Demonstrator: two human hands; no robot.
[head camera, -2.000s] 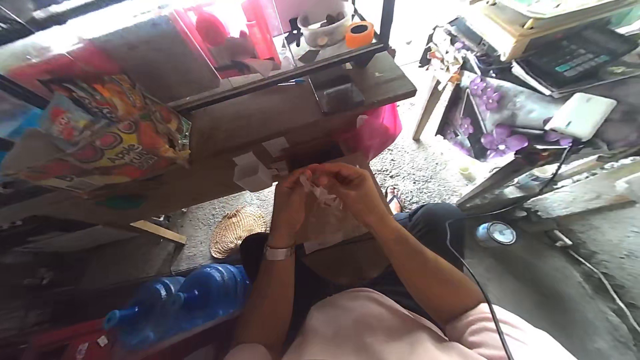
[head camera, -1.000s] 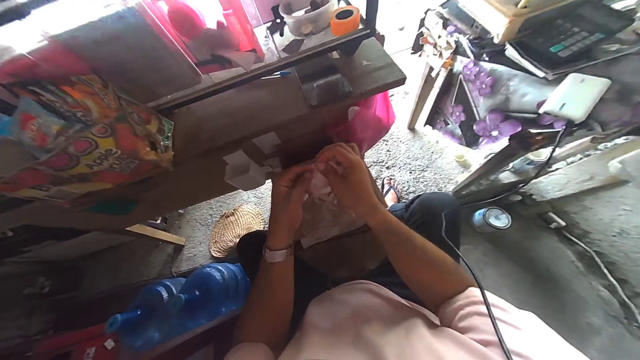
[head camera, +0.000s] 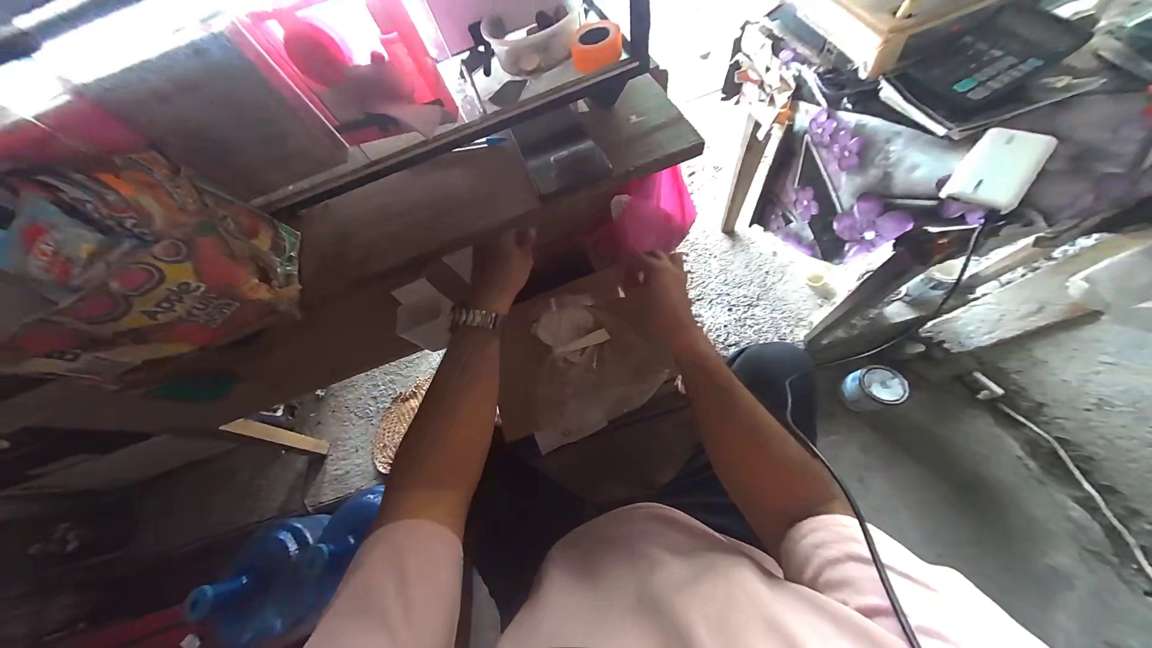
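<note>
My left hand (head camera: 506, 265), with a metal watch on its wrist, reaches to the front edge of the wooden table (head camera: 423, 193); its fingertips are partly hidden, so a hold cannot be made out. Beside the pink plastic bag (head camera: 661, 211), my right hand (head camera: 655, 283) has bent fingers near the right side of an open drawer (head camera: 522, 396). Whether it grips anything is unclear. Between the hands, clear plastic (head camera: 598, 382) and a crumpled whitish piece (head camera: 565, 326) lie in the drawer. White folded paper (head camera: 423, 313) is left of my left wrist.
Printed snack packaging (head camera: 153, 279) covers the table's left part. A dark tray (head camera: 562, 157) and an orange tape roll (head camera: 597, 47) are toward the back. Blue water jugs (head camera: 279, 558) stand lower left. A can (head camera: 875, 388) is on the floor at right, near a cable (head camera: 855, 504).
My hands were together over the drawer, fingers around a small whitish thing. They have moved apart, the left to the table edge and the right toward the pink bag.
</note>
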